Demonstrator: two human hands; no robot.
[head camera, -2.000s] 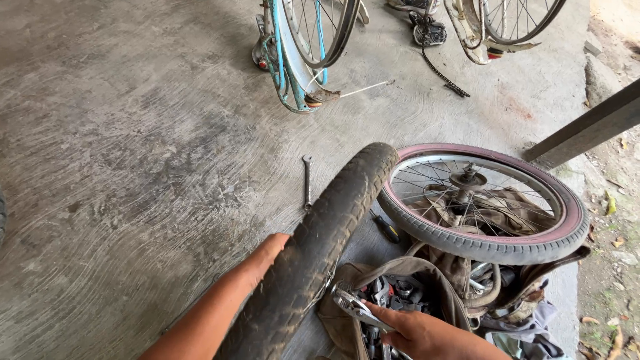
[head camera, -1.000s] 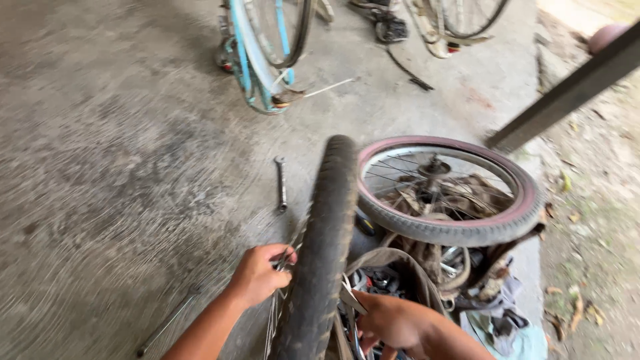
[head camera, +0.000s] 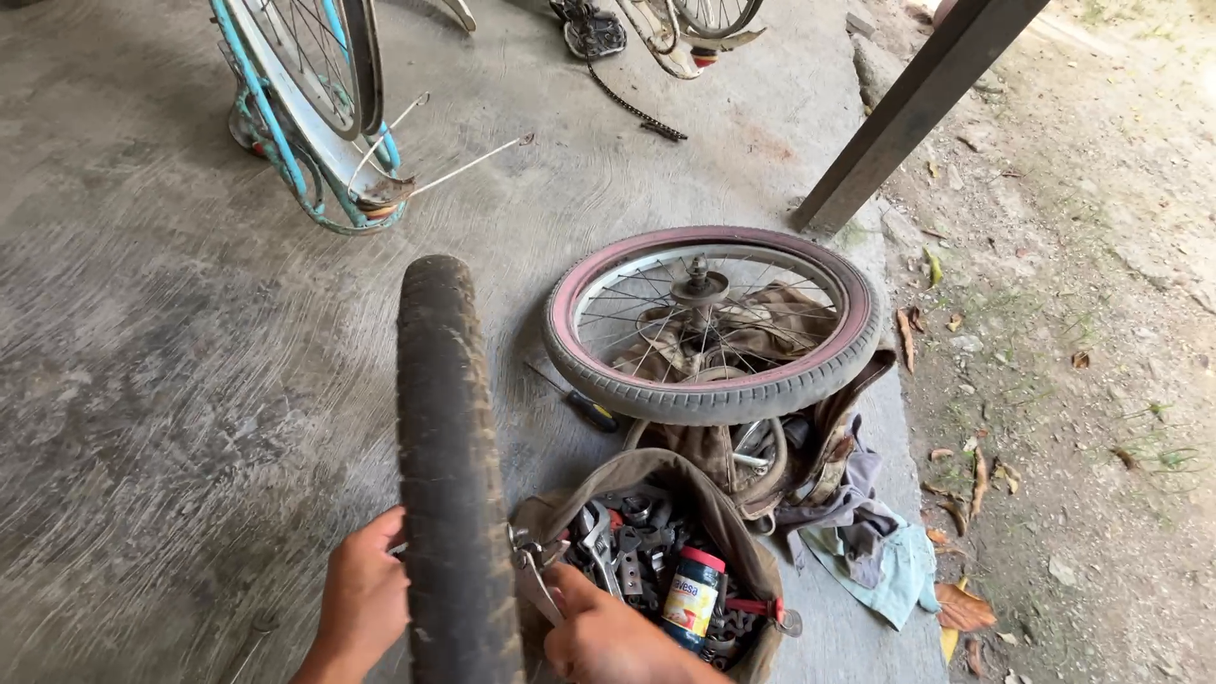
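Note:
A bicycle wheel with a worn black tire (head camera: 451, 456) stands upright between my hands, tread toward me. On its left side my left hand (head camera: 366, 579) is at the wheel, its fingertips partly hidden behind the tire; what they grip cannot be made out. My right hand (head camera: 603, 622) is closed around metal locking pliers (head camera: 537, 579), whose jaws are close to the wheel's right side. Beneath and beyond that hand lies a cloth tool bag (head camera: 655, 465) full of metal tools and parts, among them an adjustable wrench (head camera: 598, 541) and a labelled jar (head camera: 693, 594).
A second wheel with a pink-walled tire (head camera: 712, 404) lies flat on a brown bag. Beside it are a screwdriver (head camera: 591, 410) and rags (head camera: 883, 551). Farther off are a blue bicycle frame (head camera: 275, 133), a chain (head camera: 632, 109) and a slanted metal post (head camera: 902, 123).
The wheel between my hands has gone from leaning to nearly upright. My left hand was partly behind the tire, then pinched at the spokes, and is now lower beside the tire.

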